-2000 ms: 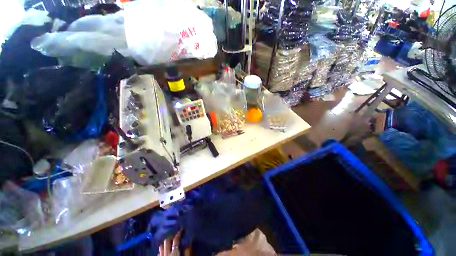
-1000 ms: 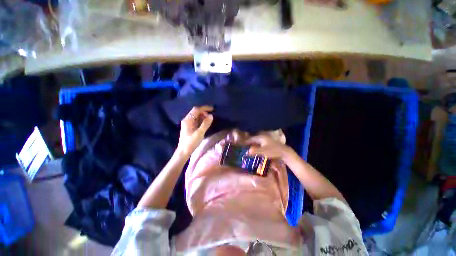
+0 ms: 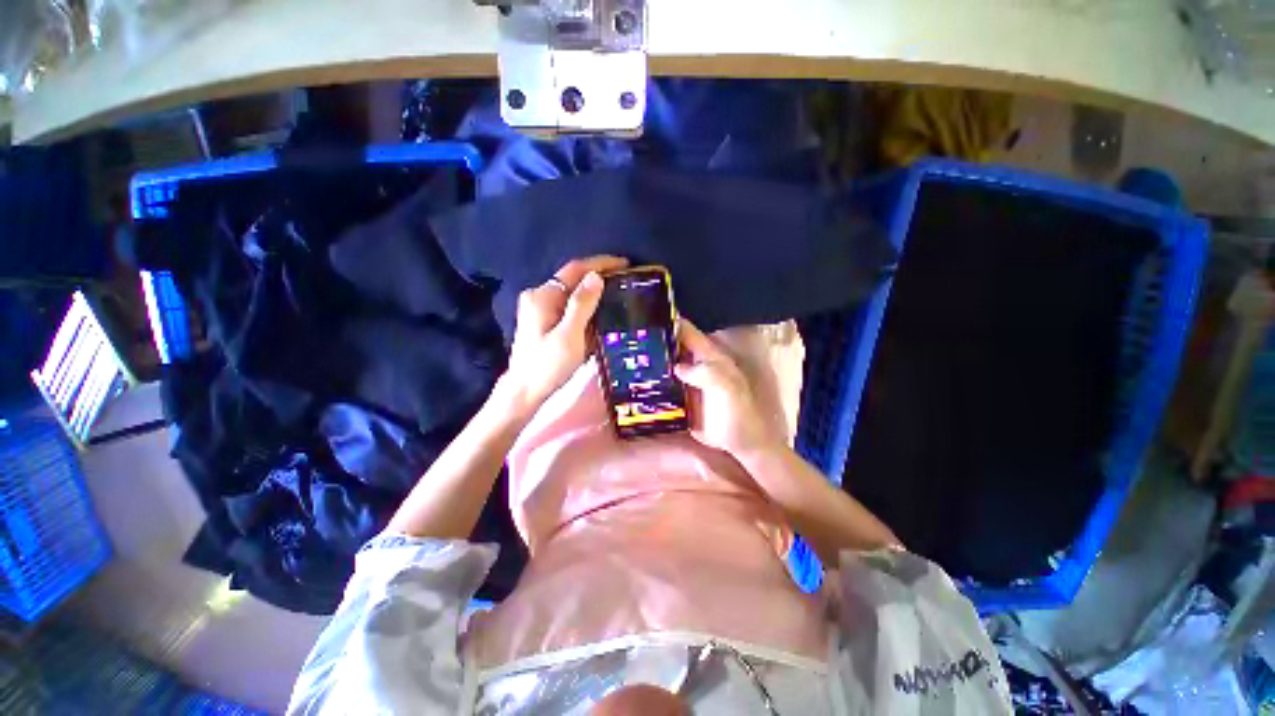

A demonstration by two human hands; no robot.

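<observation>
A black smartphone (image 3: pixel 642 350) with a lit screen is held upright above the lap. My left hand (image 3: pixel 551 330) grips its left edge near the top, thumb along the side. My right hand (image 3: pixel 726 402) holds its right edge, lower down. A pale pink apron (image 3: pixel 650 518) covers the lap. A dark navy garment (image 3: pixel 741 252) lies across the knees beyond the phone, below the table edge. The metal lower plate of the button-sewing machine (image 3: pixel 572 105) juts out over the garment at the top of the view.
The left blue crate (image 3: pixel 165 308) has dark garments heaped over its edge. The right blue crate (image 3: pixel 1168 329) holds dark garments lying flatter. The pale table edge (image 3: pixel 783 39) curves across the top. Another blue basket (image 3: pixel 49 511) stands at far left.
The view has tilted down to the lap. The phone has moved up from the lap and turned upright. My left hand, earlier apart from it, has taken hold of it.
</observation>
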